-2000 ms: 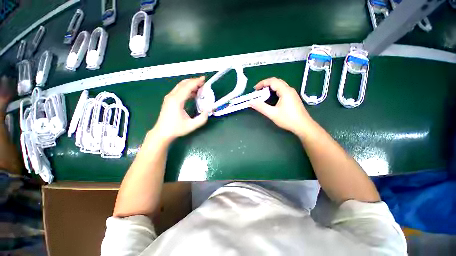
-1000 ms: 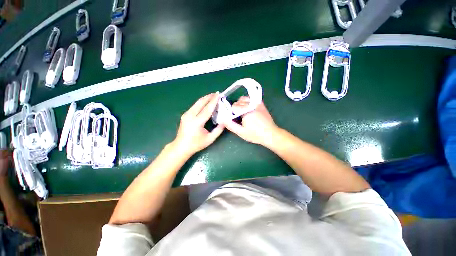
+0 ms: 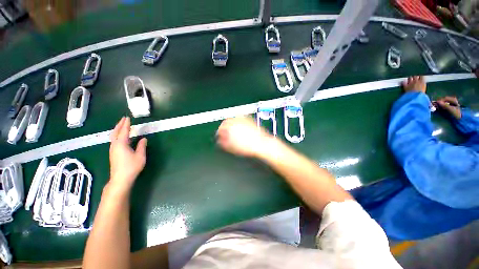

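A white coiled cable (image 3: 137,97) lies on the belt just beyond the pale strip, near my left fingertips. My left hand (image 3: 126,153) is at the strip with fingers apart and holds nothing. My right hand (image 3: 240,137) is blurred, over the green worktop left of two coiled cables with blue labels; its fingers look curled and its grip cannot be made out. One labelled cable (image 3: 293,121) lies fully visible; the other (image 3: 267,116) is partly covered by my right forearm. A pile of plain coiled cables (image 3: 62,194) leans at the left.
The green conveyor belt (image 3: 184,79) carries spaced-out coils beyond the pale guide strip (image 3: 178,122). A grey support post (image 3: 336,47) slants across the right of centre. A person in blue clothing (image 3: 438,152) works at the right. More white coils (image 3: 9,192) lie at the far left edge.
The coil that was between my hands is no longer in them; a plain coil lies on the belt by my left hand. My hands have moved apart, and the view has turned right.
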